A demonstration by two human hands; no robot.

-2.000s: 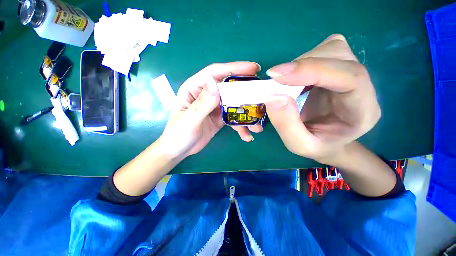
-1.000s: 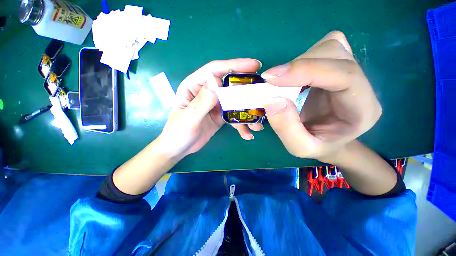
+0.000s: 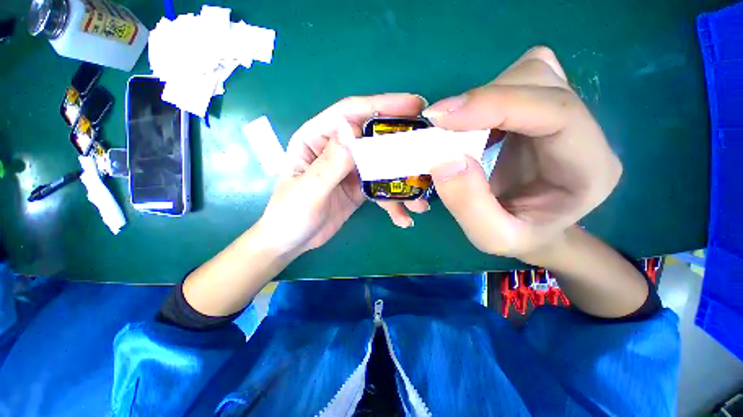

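Note:
An open watch case (image 3: 399, 189) with gold and dark parts inside is held above the green bench. My left hand (image 3: 314, 183) grips it by its left side, with fingers behind it. A white wipe strip (image 3: 395, 155) lies across the middle of the case and hides part of it. The strip's left end is at my left thumb. My right hand (image 3: 542, 163) is at the right side, its thumb and index finger at the strip and the case's right edge. A display's edge (image 3: 493, 155) shows beside the case, mostly hidden by my right fingers.
A wipe pile (image 3: 204, 53), a solvent bottle (image 3: 98, 31), a smartphone (image 3: 156, 147), a pen (image 3: 55, 186) and several open watches (image 3: 86, 122) lie left on the green bench (image 3: 326, 49). One loose strip (image 3: 264, 145) lies nearer. Red clamps (image 3: 529, 291) sit below the bench edge. A blue bin (image 3: 725, 163) stands right.
The strip first moved down relative to the case, uncovering gold parts at its top. Since then it has shifted only slightly. Both hands keep nearly the same place and hold.

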